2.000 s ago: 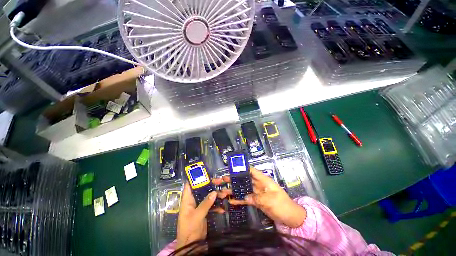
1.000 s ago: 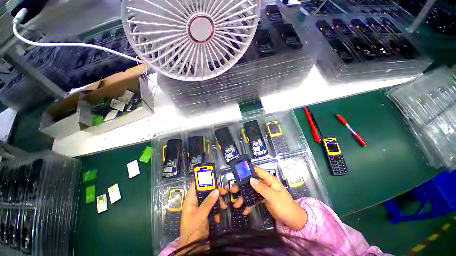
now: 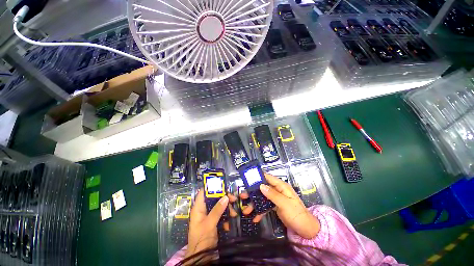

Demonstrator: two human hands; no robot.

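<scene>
My left hand [image 3: 204, 223] holds a yellow-framed keypad phone [image 3: 214, 185] upright with its screen lit, the thumb over its keys. My right hand [image 3: 285, 202] holds a second, dark-fronted keypad phone [image 3: 253, 179], screen lit, tilted, with the thumb at its right side. Both phones are above a clear blister tray [image 3: 162, 208]. In the tray's back row several phones lie with black backs up [image 3: 179, 162], and a yellow-framed piece [image 3: 285, 133] is at the right end. More phones lie in the front row, partly hidden by my hands and dark hair.
A fan [image 3: 211, 27] stands ahead. A carton [image 3: 124, 117] is back left. Green stickers [image 3: 94, 200] and white cards [image 3: 119, 200] lie left. A red marker [image 3: 325, 130], red pen [image 3: 366, 135] and yellow-framed phone [image 3: 349, 162] lie right. Tray stacks [image 3: 47, 208] stand left and behind.
Since the first frame the right-hand phone has tilted to the left, and the left-hand phone has become more upright. The right phone's screen is now brighter than in the middle frame. The view has shifted slightly.
</scene>
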